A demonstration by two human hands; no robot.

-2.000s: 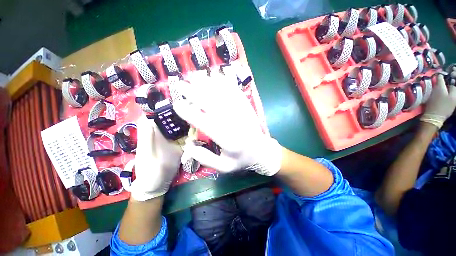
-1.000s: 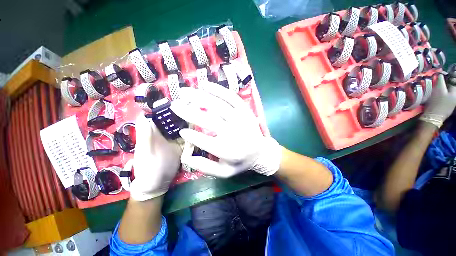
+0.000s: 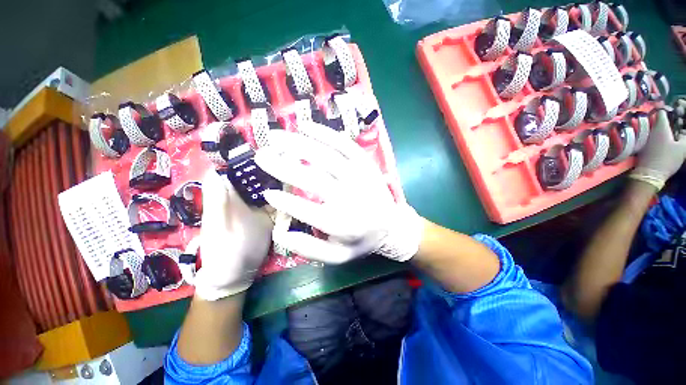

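A black smartwatch [image 3: 252, 179] is held above the middle of the pink-red tray [image 3: 180, 299]; its lit screen shows rows of small white icons. My left hand [image 3: 229, 244], in a white glove, holds the watch from its lower left side. My right hand [image 3: 335, 199], also white-gloved, is at the watch's right side, its fingers spread and the fingertips by the case edge; whether they touch it I cannot tell. Looped watches with pale dotted straps [image 3: 214, 96] stand in the tray pockets around the hands.
A white printed sheet [image 3: 101, 225] lies on the tray's left edge. Reddish ribbed stacks [image 3: 60, 218] with yellow ends stand at left. A tan board [image 3: 154, 66] lies behind the tray. A second tray of watches [image 3: 475, 162] is at right, with a co-worker's gloved hand [image 3: 662, 154] beside it. Clear film [image 3: 440, 10] lies behind.
My right hand's fingers have lowered and moved slightly left beside the watch. The watch has shifted slightly left. The screen's white icons still show.
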